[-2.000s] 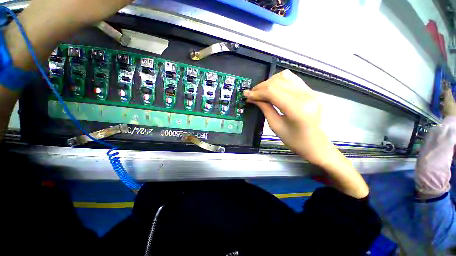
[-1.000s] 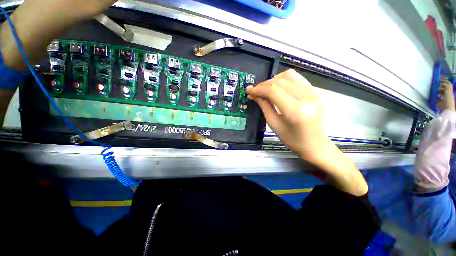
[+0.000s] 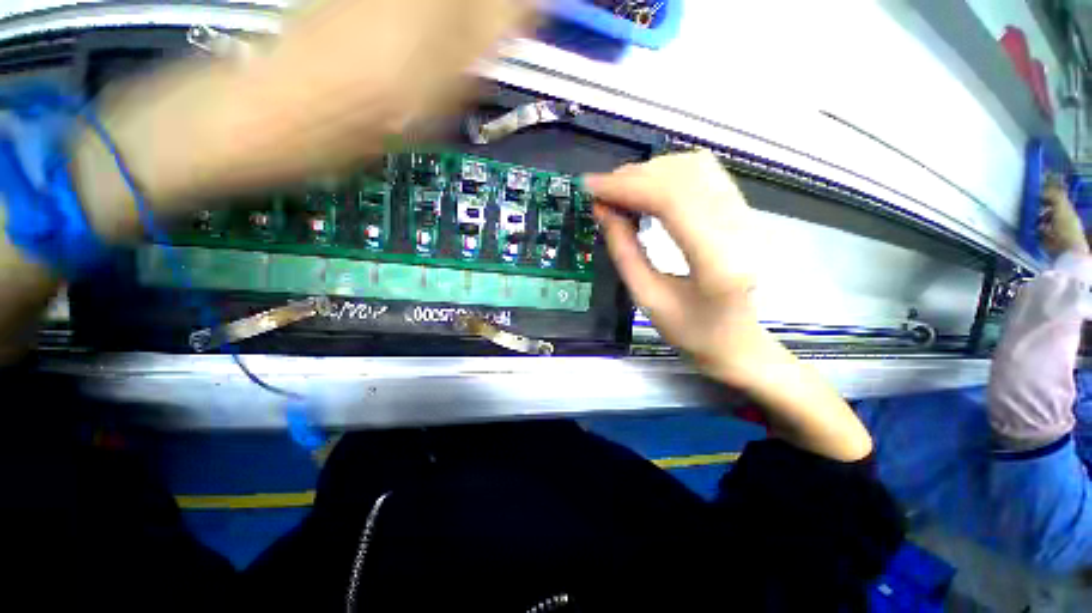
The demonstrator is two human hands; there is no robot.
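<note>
The green PCB panel (image 3: 395, 278) lies in the black pallet (image 3: 599, 326), with small parts in repeated rows on its narrow boards. My right hand (image 3: 695, 246) is over the panel's right end, thumb and index finger bent and apart; no part shows between them. My left hand (image 3: 407, 60), blurred, is over the pallet's upper part beside the blue parts bin (image 3: 653, 26); its fingertips are cut off or blurred, so what it holds cannot be told. My left forearm hides the upper left boards.
Silvery clips (image 3: 517, 120) sit on the pallet. The near aluminium rail (image 3: 539, 389) runs along the front. A blue wrist strap (image 3: 42, 180) has a thin cord hanging over the pallet. Another person's arm (image 3: 1036, 359) is at the far right.
My left hand has come into view, moving right across the pallet towards the blue bin. My right hand's thumb and index finger have parted slightly and lifted from the end board.
</note>
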